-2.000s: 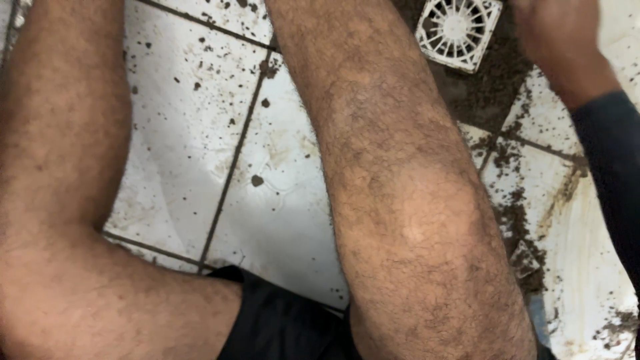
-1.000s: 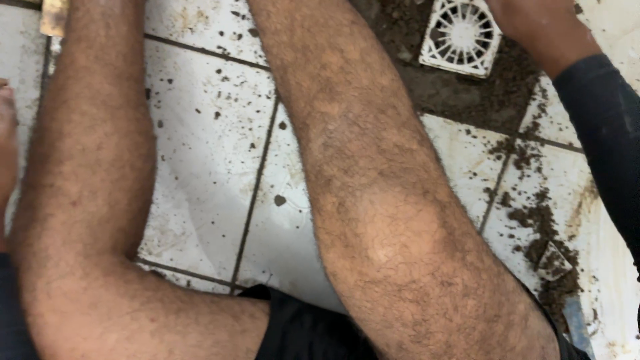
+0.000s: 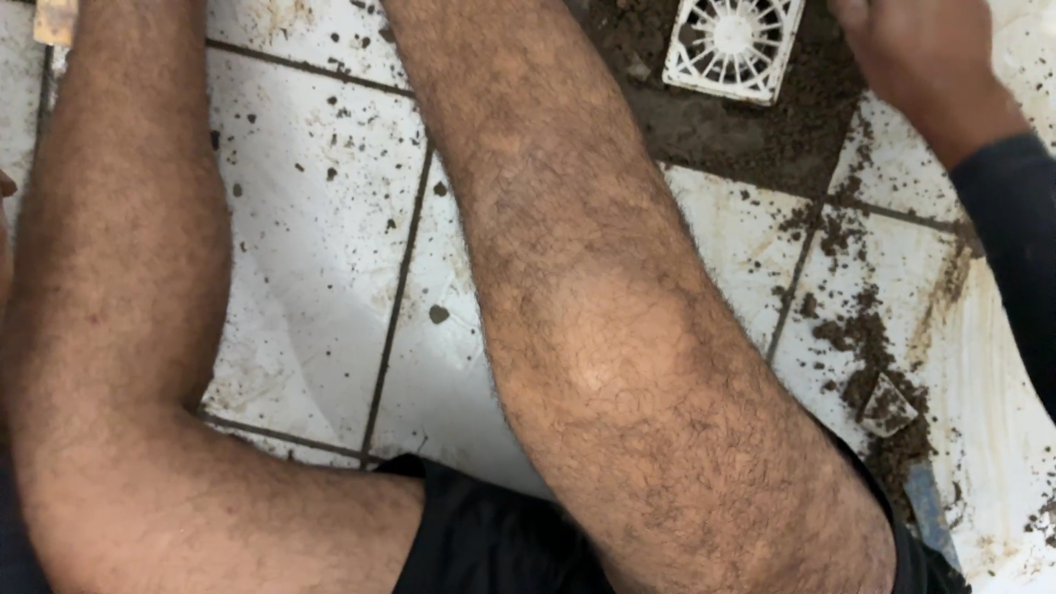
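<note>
My right hand (image 3: 924, 62), in a dark sleeve, is at the top right, just right of a square white drain grate (image 3: 733, 37). Its fingers run to the top edge of the view, so whether it holds anything cannot be told. Brown mortar or dirt (image 3: 742, 136) surrounds the grate in a recess among white floor tiles. Of my left hand only a sliver (image 3: 5, 198) shows at the left edge, beside my left leg; its fingers and anything in it are hidden.
My bare legs (image 3: 594, 330) span the view over white tiles (image 3: 313, 247) strewn with crumbs. Loose dirt (image 3: 862, 330), a broken tile piece (image 3: 889, 406) and a blue-grey strip (image 3: 932, 511) lie at the right. A yellowish object (image 3: 54, 21) is at the top left.
The left hand and dark sleeve, out of view two seconds ago, came in at the left edge. The right hand stays near the grate.
</note>
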